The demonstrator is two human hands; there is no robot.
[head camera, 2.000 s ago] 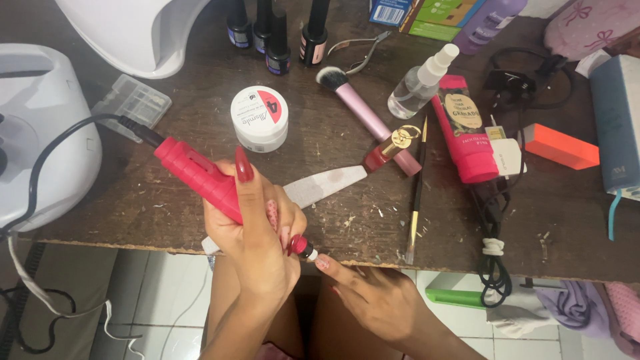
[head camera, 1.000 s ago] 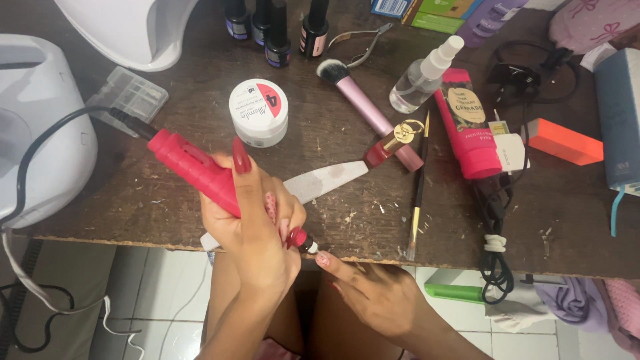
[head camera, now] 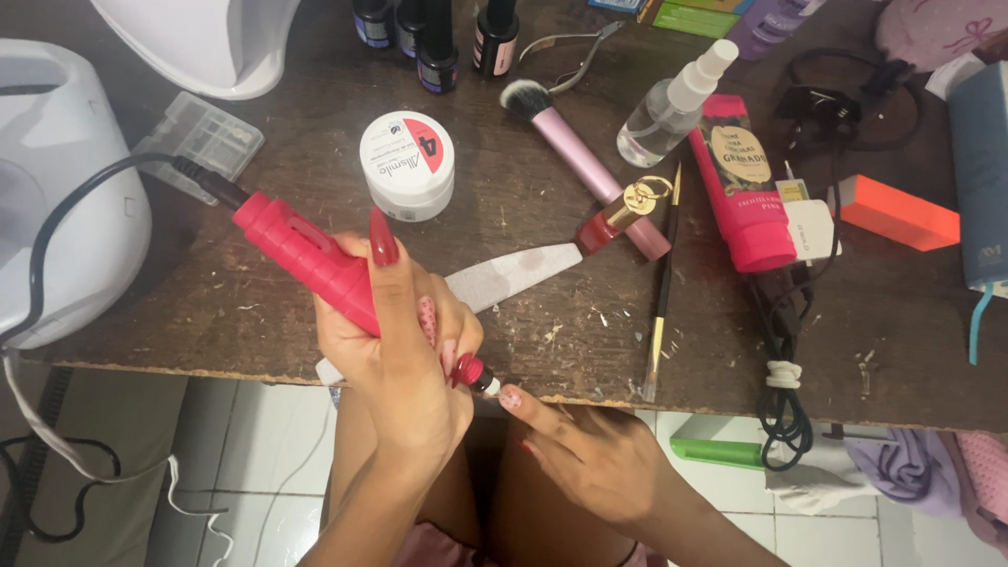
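Note:
My left hand point(head camera: 409, 339) is wrapped around a red electric nail drill point(head camera: 315, 264), whose black cord leaves toward the upper left. The drill's small bit point(head camera: 505, 392) points at the patterned nail of my right hand's extended finger; whether it touches cannot be told. My right hand point(head camera: 594, 453) lies palm down over the lap, just beyond the table edge, holding nothing visible. Partly behind my left hand lies a pale nail file point(head camera: 520, 276). Near its tip are a red nail polish bottle point(head camera: 602, 231) with a gold cap and a pink-handled makeup brush point(head camera: 579, 153).
A white jar point(head camera: 407, 165) stands beyond my left hand. Nail lamps point(head camera: 71, 205) are at the left. Dark polish bottles point(head camera: 437, 55), cuticle nippers point(head camera: 583, 59), a spray bottle point(head camera: 661, 110), a thin brush point(head camera: 665, 291), a pink tube point(head camera: 744, 189), an orange buffer block point(head camera: 898, 213) and tied cables point(head camera: 783, 402) surround the hands.

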